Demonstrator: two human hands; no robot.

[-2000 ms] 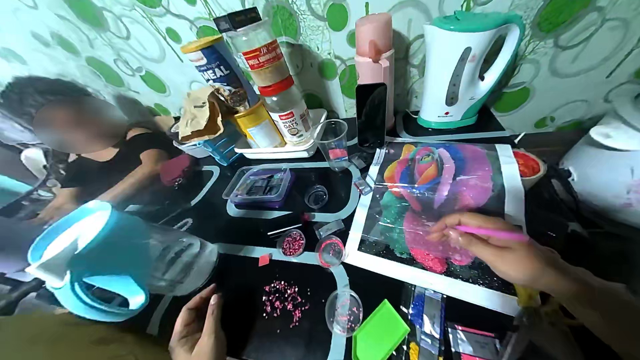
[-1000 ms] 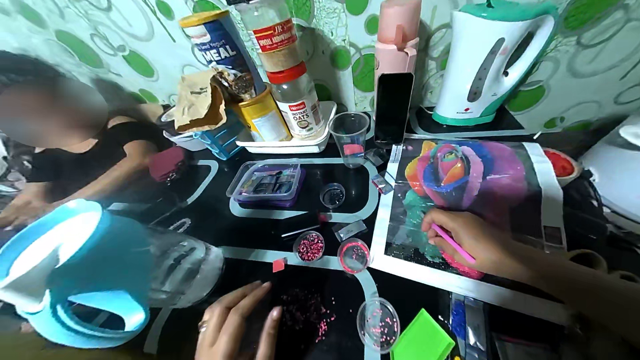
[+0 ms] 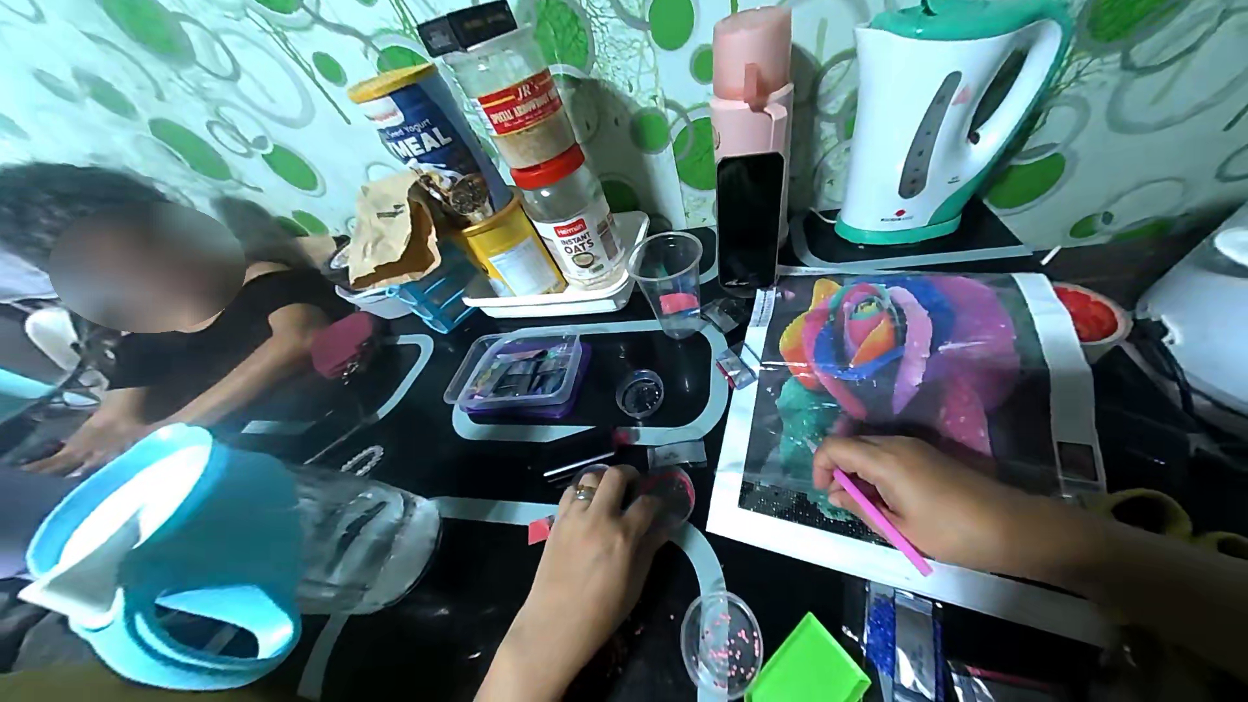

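Observation:
My right hand [image 3: 902, 492] grips a pink applicator pen [image 3: 882, 524] and rests on the lower left part of a diamond painting canvas [image 3: 863, 356] with a multicoloured rose. My left hand [image 3: 604, 522], with a ring on one finger, reaches over the small round containers left of the canvas and covers one. A round container with a red rim [image 3: 675, 490] shows beside its fingers; whether the fingers grip anything is hidden. A small pink square [image 3: 539, 529] lies by the left hand. Nearer me are a clear lid with pink beads [image 3: 721, 643] and a green tray [image 3: 809, 665].
A blue-lidded clear pitcher [image 3: 361, 536] lies at the left, with another person [image 3: 205, 331] behind it. Jars on a white tray [image 3: 556, 304], a plastic cup [image 3: 667, 278], a phone [image 3: 750, 222] and an electric kettle [image 3: 936, 127] stand along the back. A purple case [image 3: 522, 375] lies mid-table.
My left hand has moved from beside the loose pink beads, forward to the small round containers. My right hand stays over the canvas with the pink pen.

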